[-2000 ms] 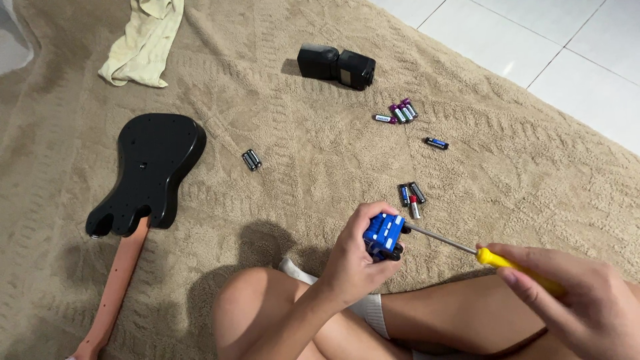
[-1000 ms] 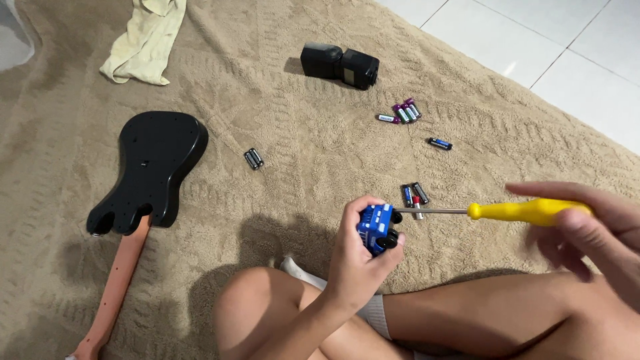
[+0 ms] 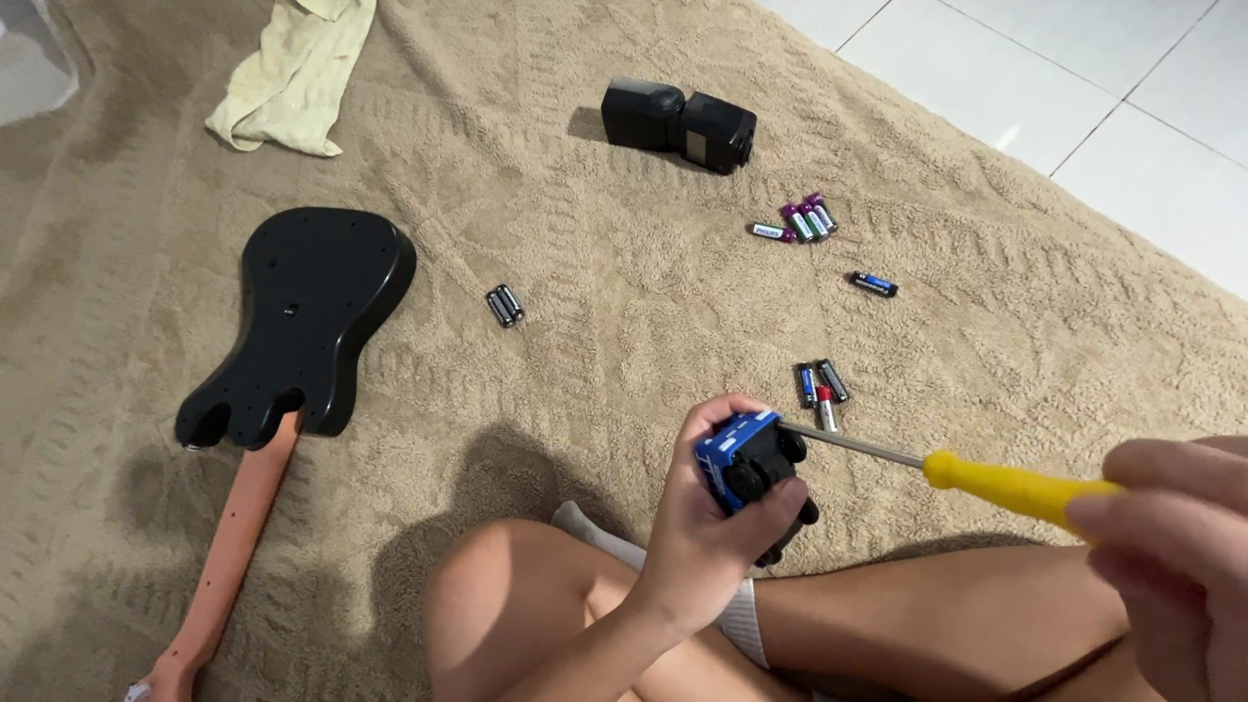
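Observation:
My left hand [image 3: 717, 526] grips a small blue toy vehicle [image 3: 733, 441] with black wheels, its dark underside facing right. At the right edge, my right hand [image 3: 1170, 526] holds the yellow handle of a screwdriver [image 3: 1014, 487]. The metal shaft points left, and its tip meets the upper right edge of the toy; whether it sits in a screw cannot be told. Just beyond the toy lie two dark batteries and a red-and-white battery [image 3: 827, 409] on the beige towel-like blanket [image 3: 624, 370].
A black camera flash [image 3: 678, 127] lies at the top. Purple-ended batteries [image 3: 807, 220], a blue-and-black battery [image 3: 874, 284] and a dark pair of batteries [image 3: 505, 305] lie apart. A black toy guitar [image 3: 312, 302] and a pale yellow cloth [image 3: 297, 83] are on the left. White floor tiles [image 3: 1053, 78] border the blanket.
The toy has been turned in my left hand, so more of its wheels and underside shows. My right hand's fingers, spread a second ago, have closed around the screwdriver handle.

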